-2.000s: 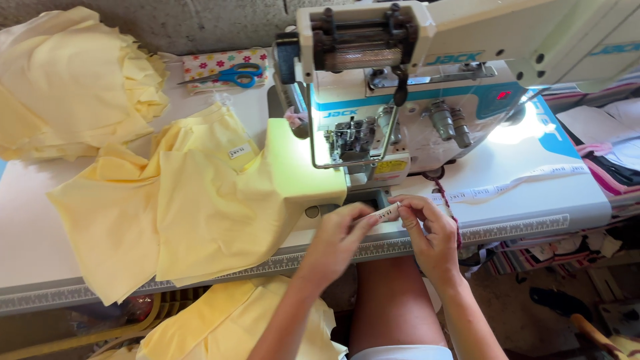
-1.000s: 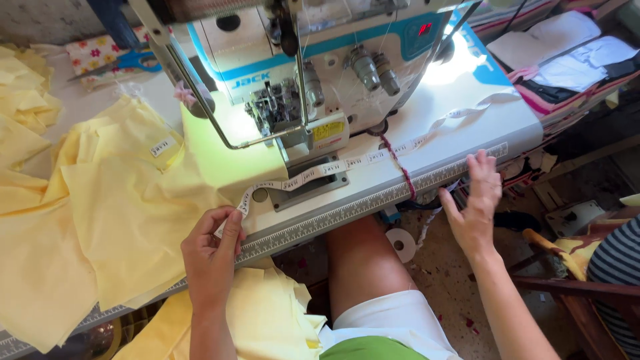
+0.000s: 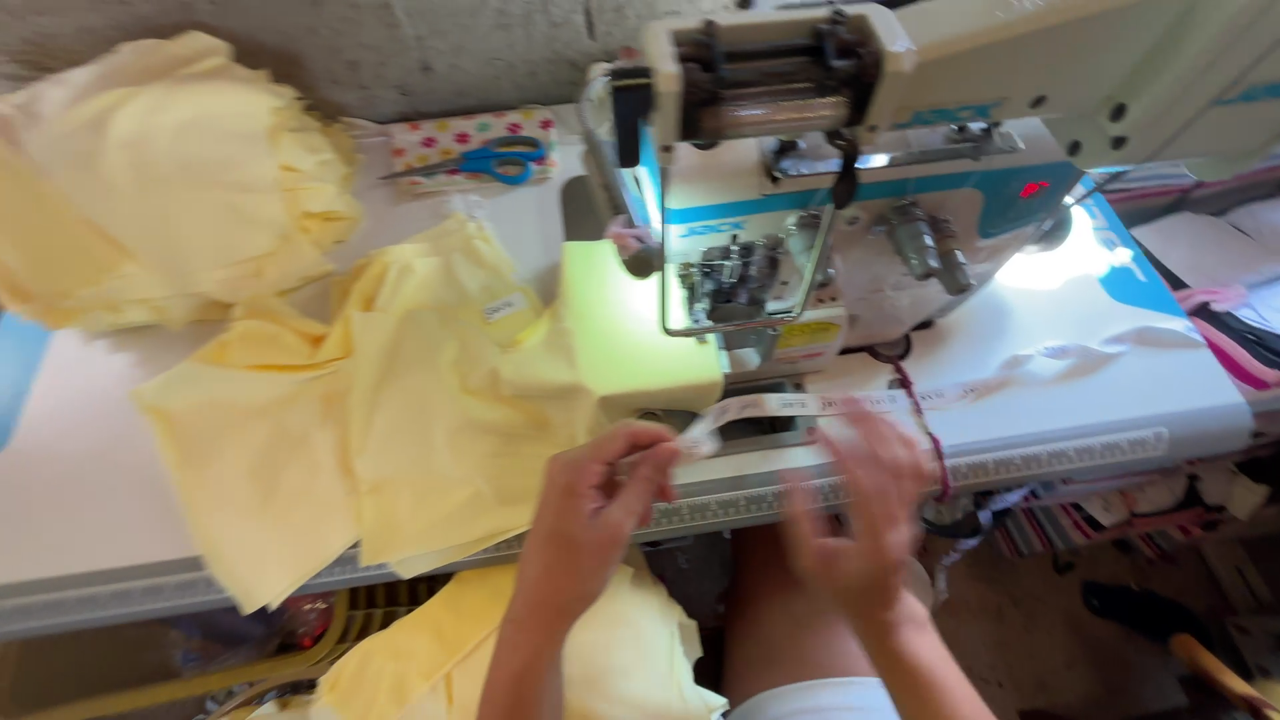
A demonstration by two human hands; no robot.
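Note:
My left hand [image 3: 605,505] pinches the end of a white label tape [image 3: 780,405] that bears printed writing, at the table's front edge. From there the tape runs right across the machine bed and under a dark red cord [image 3: 925,430]. Blurred, my right hand [image 3: 865,500] is just below the tape with its fingers apart; whether it touches the tape I cannot tell. A Jack sewing machine [image 3: 760,240] stands behind both hands. Pale yellow fabric [image 3: 450,400] lies left of the needle area, with a small label [image 3: 505,307] on it.
Blue-handled scissors [image 3: 500,160] rest on a patterned cloth [image 3: 430,145] at the back. A heap of yellow fabric [image 3: 170,180] is at the far left. More yellow fabric [image 3: 600,650] hangs below the table edge, which carries a ruler strip [image 3: 1060,457]. Folded textiles [image 3: 1215,250] lie at right.
My right hand has come back left from the table's right part, close to the tape. My left hand still holds the tape's end. The view has shifted.

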